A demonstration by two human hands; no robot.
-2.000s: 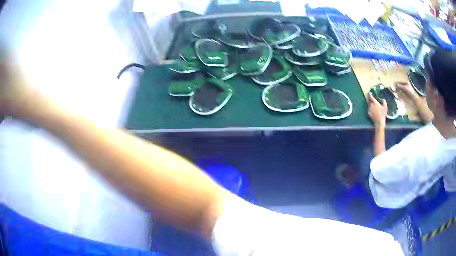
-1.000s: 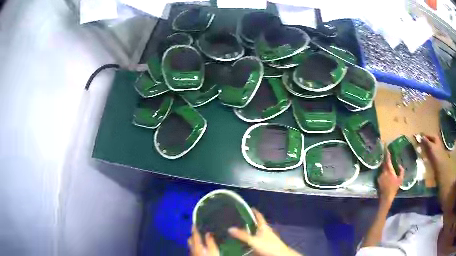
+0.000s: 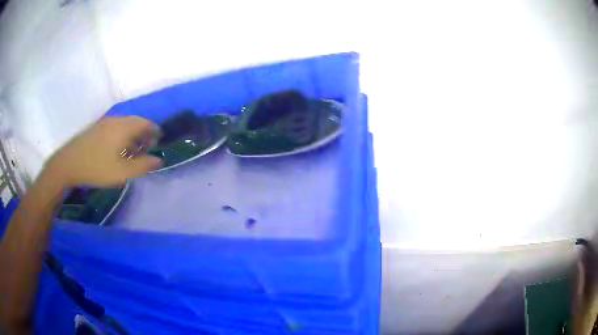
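A blue crate (image 3: 216, 268) with a white liner sheet (image 3: 197, 203) inside fills the left and centre. A green-and-black housing (image 3: 288, 124) lies tilted in its back right corner. A second housing (image 3: 190, 141) is left of it, the two rims nearly touching. My left hand (image 3: 118, 150), blurred, has fingers and thumb around the left end of this second housing. A third housing (image 3: 88, 199) lies at the crate's left, partly hidden by my left wrist. A blurred skin-coloured strip shows at the right edge; I cannot tell whether it is my right arm.
The crate sits on a stack of blue crates (image 3: 376, 262). A white wall (image 3: 485, 131) stands behind and to the right. Part of a green surface (image 3: 547, 304) shows at the lower right. Small dark marks are on the liner.
The view has turned from the green bench to the blue crate. The housing held in both hands a second ago is no longer seen there; my left hand is now inside the crate.
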